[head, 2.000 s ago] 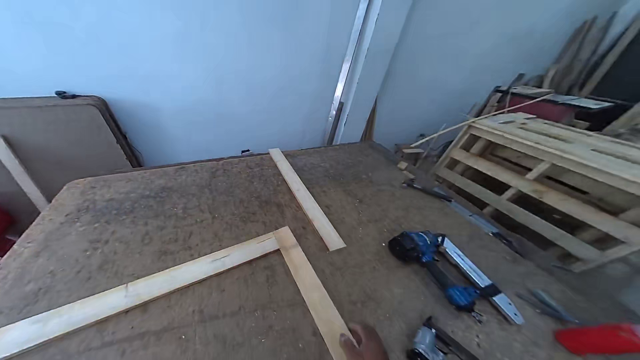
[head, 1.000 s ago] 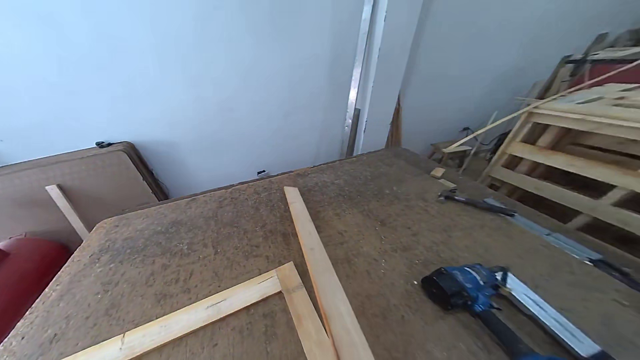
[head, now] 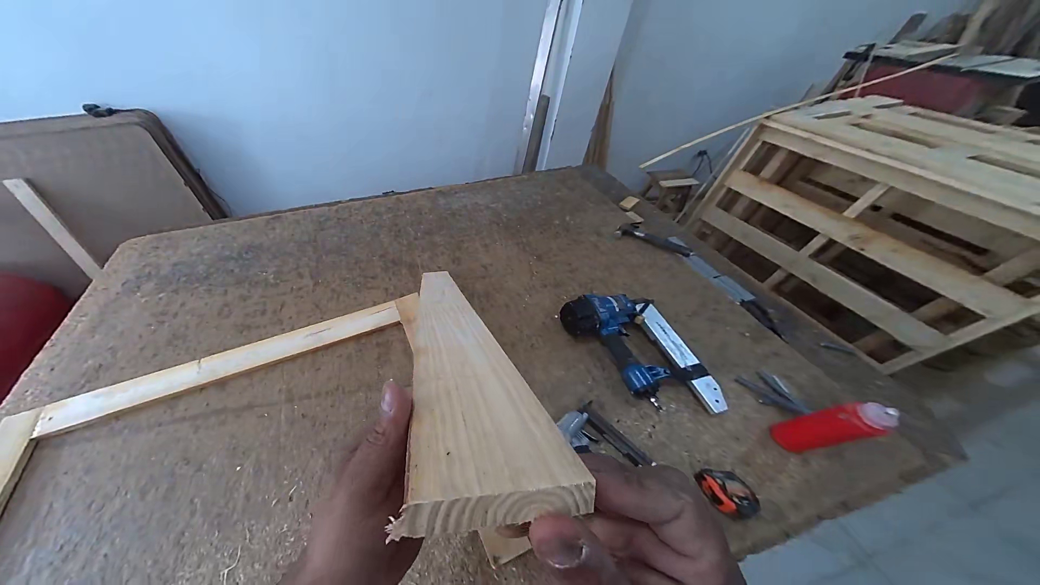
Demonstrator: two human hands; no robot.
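Observation:
A pale wooden board point(head: 479, 398) points away from me, its near end grain facing me, with a splintered lower left corner. My left hand point(head: 370, 487) grips its left side, thumb up along the edge. The fingers and thumb of my right hand point(head: 642, 520) pinch the near right corner. Beneath and behind the board lies a frame of flat wooden strips point(head: 219, 357) on the worktable point(head: 325, 252), partly hidden by the board. A blue pneumatic nailer point(head: 617, 341) rests to the right, and a second, grey air tool point(head: 577, 426) lies close to my right hand.
A red bottle point(head: 833, 425), a tape measure point(head: 727, 493), metal tools point(head: 772, 392) and a hammer point(head: 650, 238) lie along the table's right side. Beyond that edge stands a slatted wooden structure point(head: 853, 236). A brown panel point(head: 97, 179) leans at left, near a red object point(head: 28, 325).
Both hands now hold the board near the camera; a second ago neither hand was in view. The separate strip seen lying beyond the frame's corner two seconds ago no longer shows there.

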